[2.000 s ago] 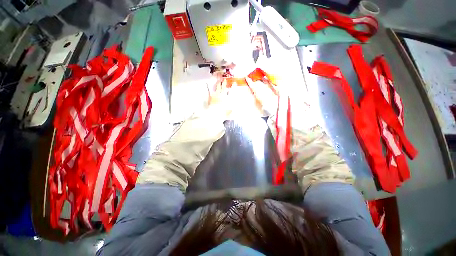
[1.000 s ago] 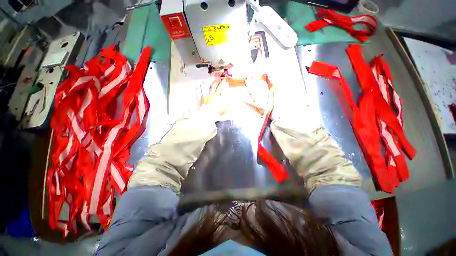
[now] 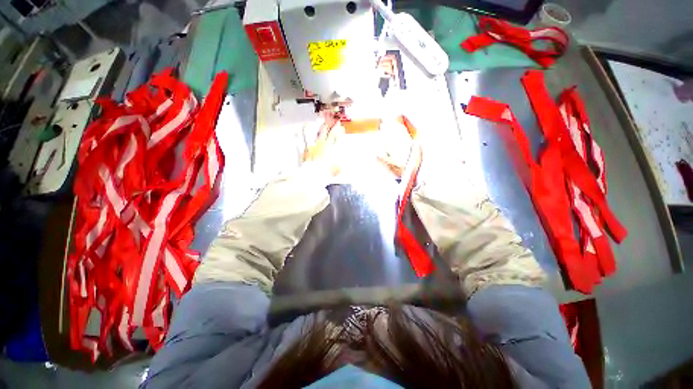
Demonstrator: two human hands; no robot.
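A red strip with a pale stripe runs from the needle area down between my forearms, its plain red end hanging near the table's front edge. Its upper part looks orange in the glare. My left hand is just below the presser foot area, at the strip's left part. My right hand is close by on the right, beside the strip. Both hands are washed out by the lamp glare, so their fingers and hold are hidden. The white sewing machine head stands above them.
A large tangled heap of red striped strips lies on the left. A straighter bundle lies on the right. A small red bundle and a pale roll are at the upper right. A white lamp is right of the head.
The strip's hanging end has swung from beside my right sleeve towards the middle, then slightly back. Its upper part has shifted near the needle. My hands have moved slightly left.
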